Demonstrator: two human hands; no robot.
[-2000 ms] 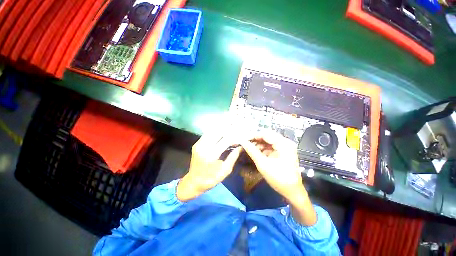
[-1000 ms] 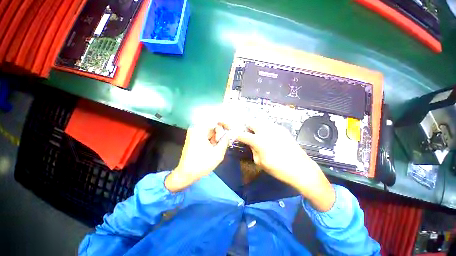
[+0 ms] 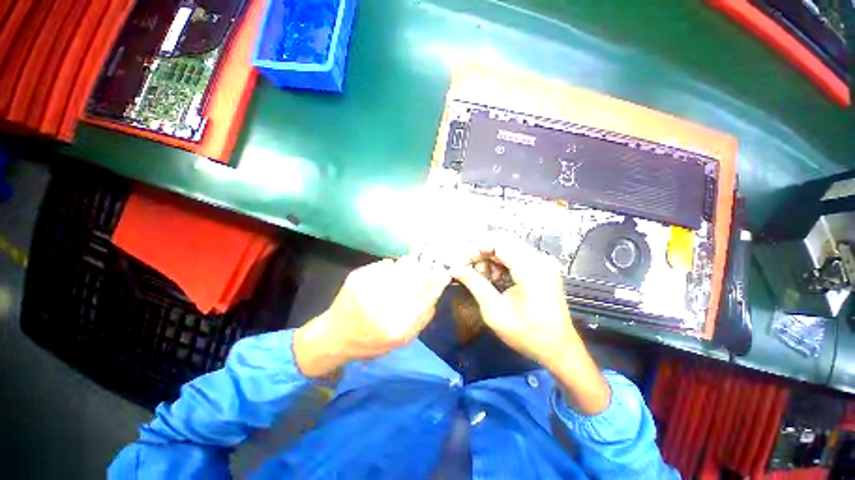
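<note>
An open laptop base assembly (image 3: 525, 217) lies in an orange-red foam tray (image 3: 600, 105) in front of me. Its long black battery (image 3: 586, 169) is on the far half and a round black cooling fan (image 3: 611, 255) on the near half. My left hand (image 3: 380, 305) and my right hand (image 3: 525, 305) meet at the near left corner of the laptop base. Their fingertips are close together and bent. Glare and the fingers hide whether anything small is pinched between them.
A blue parts bin (image 3: 302, 73) stands at the far left, beside another laptop in a tray (image 3: 169, 89). Stacked foam trays (image 3: 47, 61) are at the left edge. A black electric screwdriver (image 3: 739, 291) lies right of the tray, near a boxy metal machine (image 3: 816, 267) and clear plastic bag (image 3: 799, 333).
The fingers of both hands have shifted slightly and remain close together at the near left corner. The camera view has moved a little, so the bench items sit differently in the picture.
</note>
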